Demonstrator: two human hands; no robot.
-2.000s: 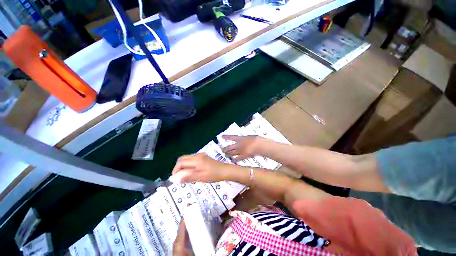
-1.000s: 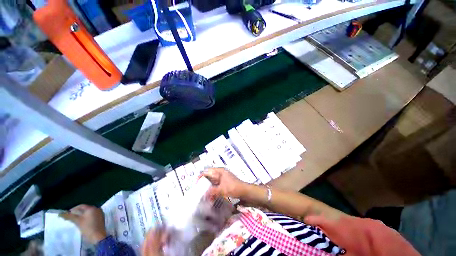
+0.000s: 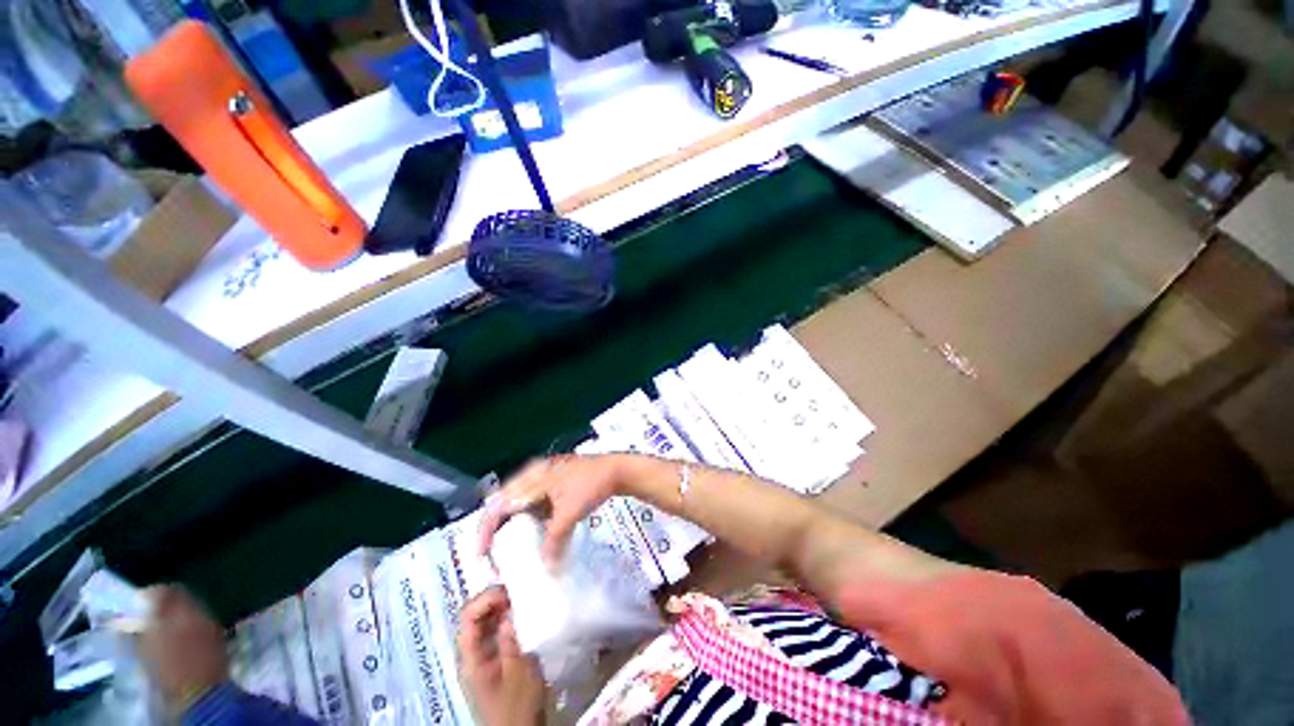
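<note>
A white box in clear, crinkled film point(image 3: 546, 589) is held low in front of my body. My right hand point(image 3: 561, 496) reaches in from the right and grips its upper end with bent fingers. My left hand point(image 3: 497, 660) is at its left side, fingers against the box and film; its wrist is cut off by the bottom edge. Many slim white boxes overlap in a row point(image 3: 426, 631) under and beside my hands, and the row goes on to the right point(image 3: 795, 404), with small round icons on top.
Another person's hand point(image 3: 185, 652) with a dark blue sleeve is at the lower left. A green belt point(image 3: 681, 305) runs behind the row with a loose box point(image 3: 406, 394). A round fan point(image 3: 542, 261) hangs over it. A grey post point(image 3: 256, 383) crosses the left. Brown cardboard point(image 3: 993, 326) lies right.
Another person's grey-blue-sleeved arm has left the row on the right. My right hand has shifted left onto the box's upper end. The hand at the lower left moved further left, without the box it held.
</note>
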